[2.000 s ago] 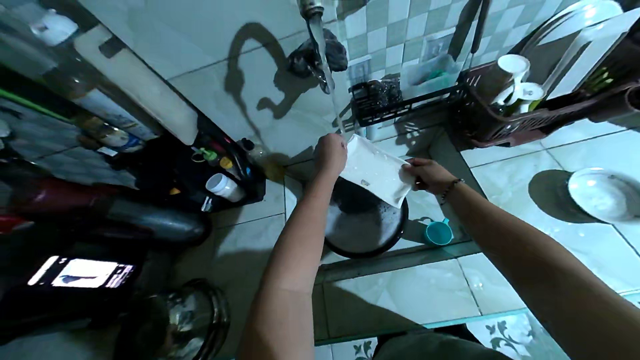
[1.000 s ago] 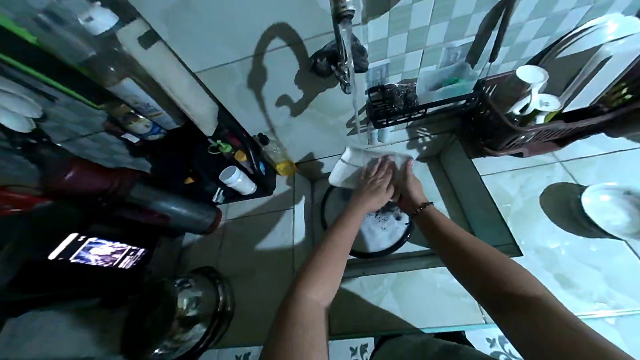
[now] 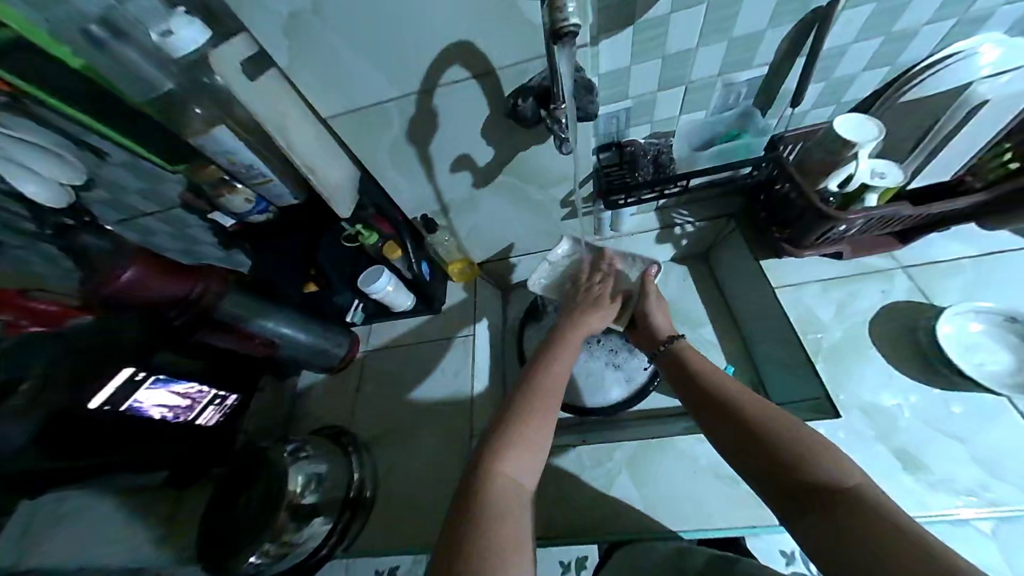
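Under the stream from the metal faucet (image 3: pixel 562 72), a white rectangular dish or container (image 3: pixel 552 272) is tilted above a dark-rimmed basin of sudsy water (image 3: pixel 604 372) in the sink. My left hand (image 3: pixel 594 296) lies flat on its inner face, with fingers spread and water running over them. My right hand (image 3: pixel 650 308), with a beaded bracelet at the wrist, grips its right edge, the thumb on top. A bit of a turquoise thing shows beside my right forearm.
A brown plastic rack (image 3: pixel 848 224) with mugs and plates stands right of the sink. A white bowl (image 3: pixel 980 344) rests on the right counter. At left are a black organizer (image 3: pixel 416 312), a bottle of yellow liquid (image 3: pixel 456 256), a lit phone (image 3: pixel 168 398) and a metal pot (image 3: pixel 304 488).
Two seconds ago both hands held the white dish by its opposite edges. Since then my left hand has moved onto its face. The turquoise cup seen earlier is mostly hidden now.
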